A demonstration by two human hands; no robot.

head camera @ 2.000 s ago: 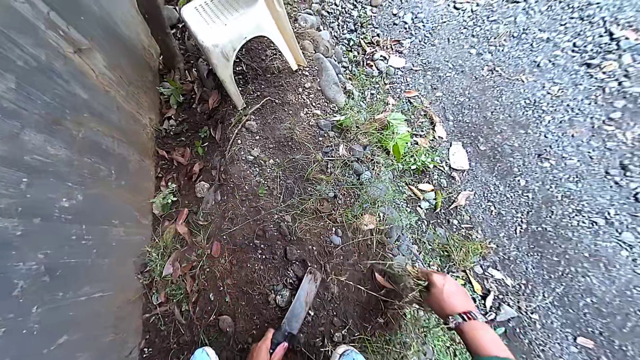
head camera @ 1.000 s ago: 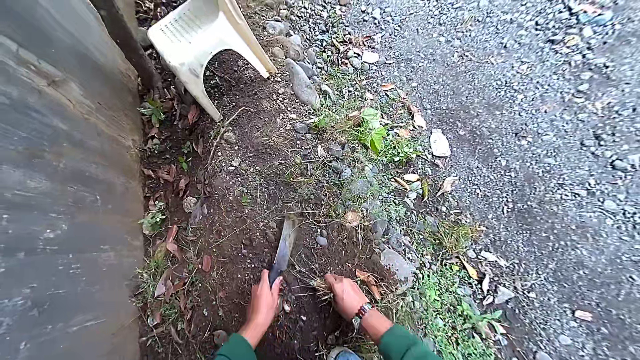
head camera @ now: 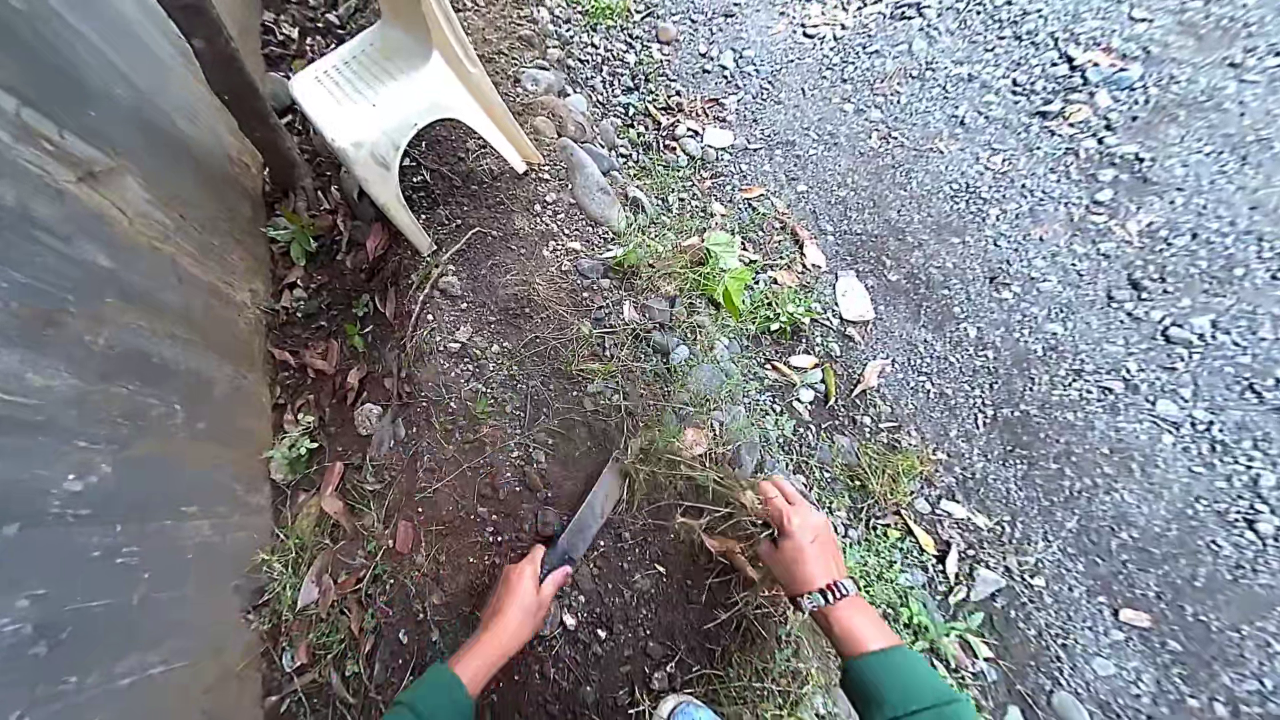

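My left hand [head camera: 520, 600] is closed round the dark handle of a broad-bladed knife [head camera: 594, 510], whose blade slants up and right, its tip close to the soil beside some dry grass. At the right, my right hand [head camera: 797, 540], with a beaded bracelet at the wrist, grips a loose clump of dry grass and weeds [head camera: 725, 490]. The clump spreads left from the fingers toward the blade tip. The fingertips are partly hidden by the grass.
A white plastic chair [head camera: 400, 100] stands at the upper left beside a grey wall [head camera: 130, 400]. Stones [head camera: 590, 187], green weeds [head camera: 730, 275] and fallen leaves border a gravel surface [head camera: 1050, 350] on the right. One shoe tip [head camera: 686, 708] shows at the bottom edge.
Both hands have come farther into view than two seconds ago. Since one second ago, my right hand has moved right, away from the knife, and the grass clump by it looks larger.
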